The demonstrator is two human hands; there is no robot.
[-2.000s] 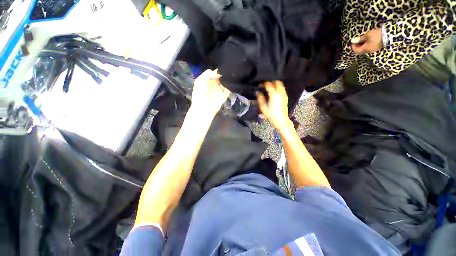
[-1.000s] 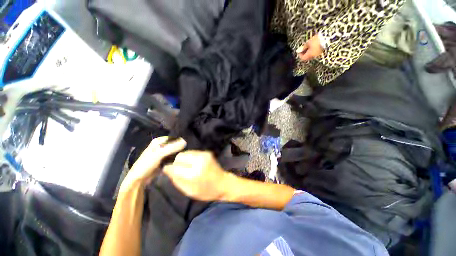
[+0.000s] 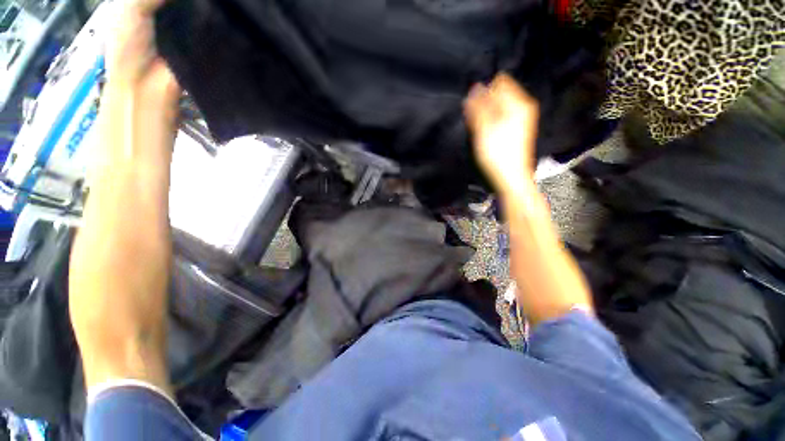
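A black garment [image 3: 344, 77] is stretched across the top of the view, between my two hands. My left hand [image 3: 142, 52] is raised at the upper left, partly cut off by the top edge, and grips the garment's left end. My right hand [image 3: 503, 116] is closed on the garment at the upper middle, slightly blurred. The garment hangs above the floor and hides part of the table. A grey garment piece [image 3: 379, 258] lies below, over my lap.
At the left stand a white sewing machine [image 3: 73, 138] with a blue stripe and a white table [image 3: 215, 189]. Dark cloth drapes below it. A black garment bundle [image 3: 689, 310] lies at the right. A person in a leopard-print top [image 3: 697, 60] is at the upper right, above speckled floor [image 3: 568, 202].
My hands were close together over dark cloth near my lap. They have moved up and far apart, and the black garment is now spread between them.
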